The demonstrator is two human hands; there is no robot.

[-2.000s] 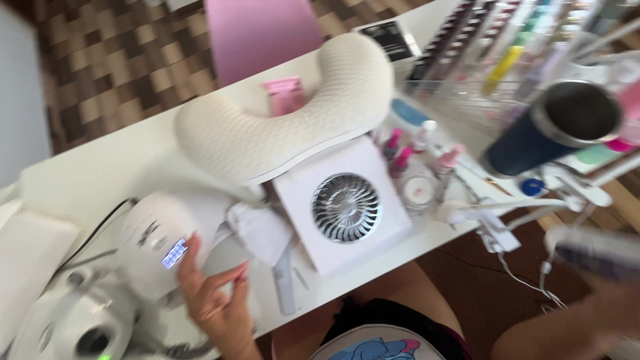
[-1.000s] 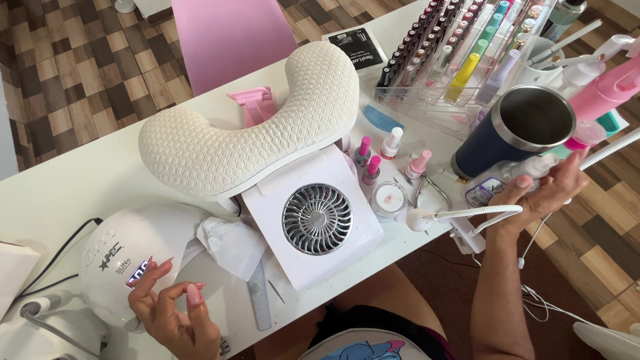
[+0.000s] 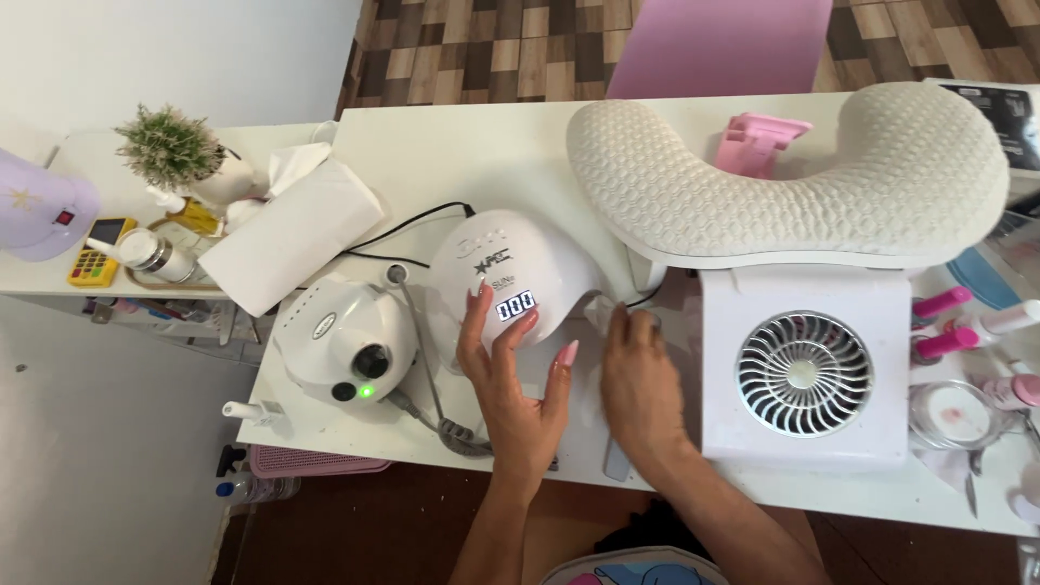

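Observation:
My left hand (image 3: pixel 520 382) rests with spread fingers at the front of the white nail lamp (image 3: pixel 520 244), its fingertips by the lit display; nothing is seen in it. Just to its right, my right hand (image 3: pixel 642 382) has its fingers curled down on a crumpled white wipe (image 3: pixel 599 311) beside the lamp's opening; its fingertips are partly hidden. A grey nail file (image 3: pixel 617 461) lies under the right wrist at the table's front edge. Right of this hand stands the white nail dust collector (image 3: pixel 804 439) with a round metal fan grille.
A textured white arm rest (image 3: pixel 780 211) lies behind the dust collector, around a pink stand (image 3: pixel 756 146). Left of the lamp sit a white nail drill unit (image 3: pixel 341 333) with a coiled cord and a stack of paper towels (image 3: pixel 292 236). Polish bottles (image 3: pixel 946 343) and a glass jar (image 3: pixel 955 414) stand at right.
My right hand has come from beside the dark tumbler at the right to the wipe near the lamp. My left hand stays by the lamp. The view has swung to the left.

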